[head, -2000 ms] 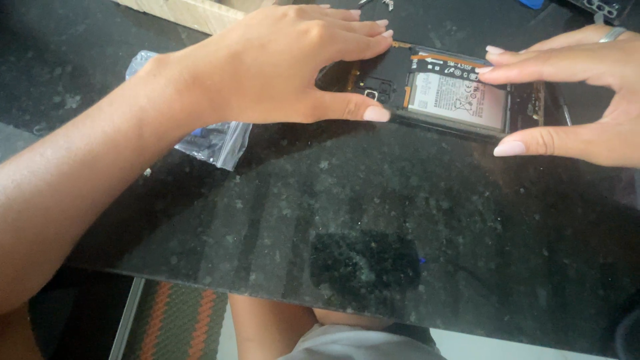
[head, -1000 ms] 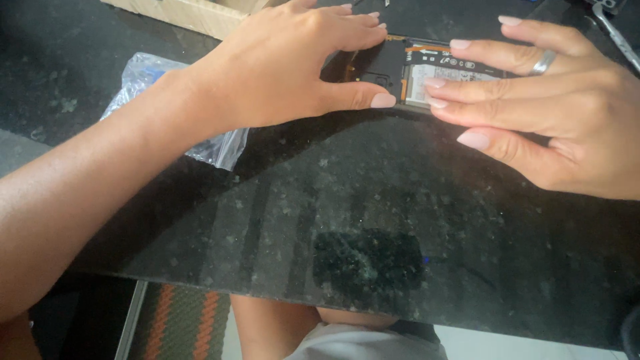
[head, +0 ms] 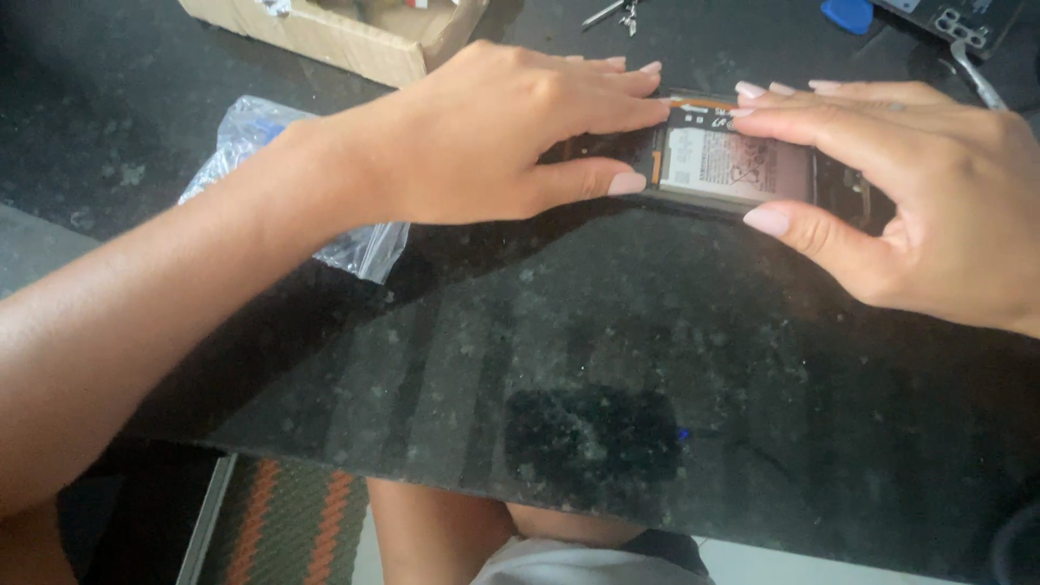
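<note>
An opened smartphone (head: 829, 175) lies flat on a dark speckled stone countertop (head: 569, 325), its inside facing up. A grey-white battery (head: 715, 166) with printed marks sits in its middle, and an orange flex cable (head: 656, 169) runs along the battery's left side. My left hand (head: 504, 138) covers the phone's left end, with the thumb at the near edge and the fingers over the far side. My right hand (head: 910, 179) arches over the right end, its thumb near the close edge and its fingertips over the battery's upper part. Part of the phone is hidden under both hands.
A clear plastic zip bag (head: 370, 248) lies partly under my left forearm. Behind stands an open cardboard box (head: 349, 36). Small metal pieces (head: 627, 18), a blue plastic pick (head: 847, 14), a metal tool (head: 977, 77) and another device part (head: 967, 24) lie along the far side.
My right hand has shifted right from over the battery, which now shows more of its face. My left hand remains at the phone's left end.
</note>
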